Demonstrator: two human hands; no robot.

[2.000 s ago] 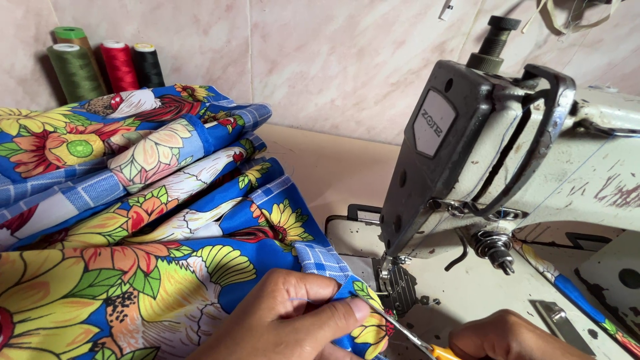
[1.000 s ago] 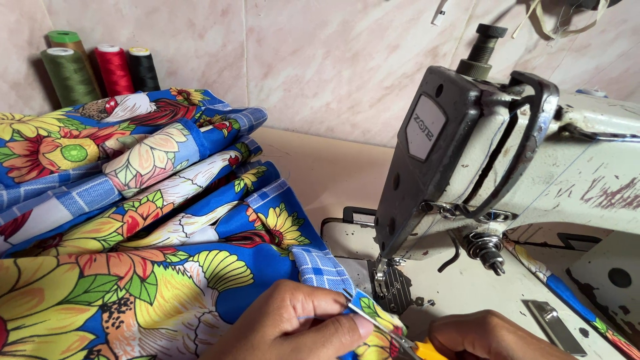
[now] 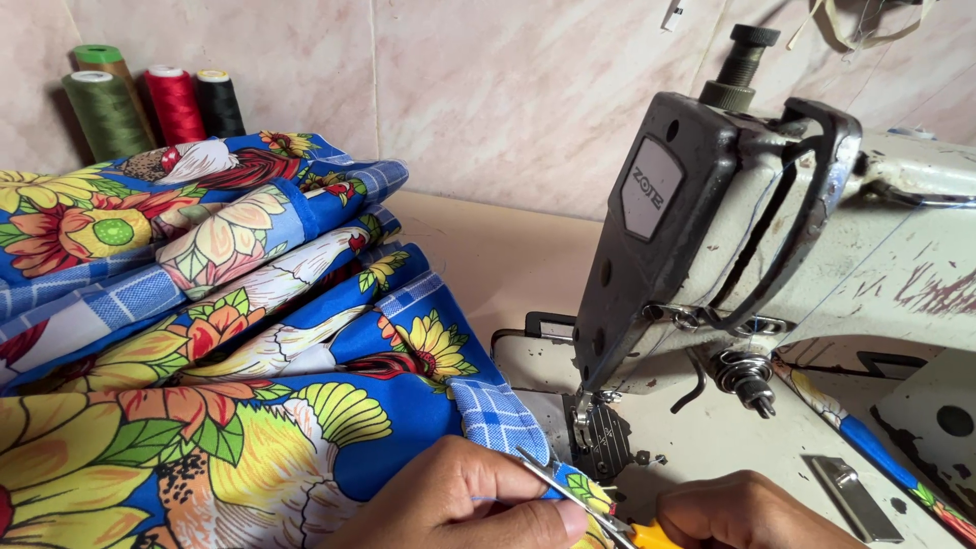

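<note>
My left hand pinches the edge of a blue printed fabric with sunflowers, roosters and checked patches, at the bottom centre. Scissors with yellow handles are held in my right hand; their blades lie across the fabric edge beside my left thumb, slightly apart. Just behind the blades is the presser foot of an industrial sewing machine. The rest of the fabric lies in heaped folds to the left. My right fingertips are partly hidden.
Thread cones in green, red and black stand by the marbled wall at the back left. A metal plate lies on the machine bed at right. A strip of printed fabric runs beneath the machine arm.
The scissors have moved up over the fabric edge from lower right, and their blades now cross it near my left thumb. My left hand keeps its pinch on the fabric.
</note>
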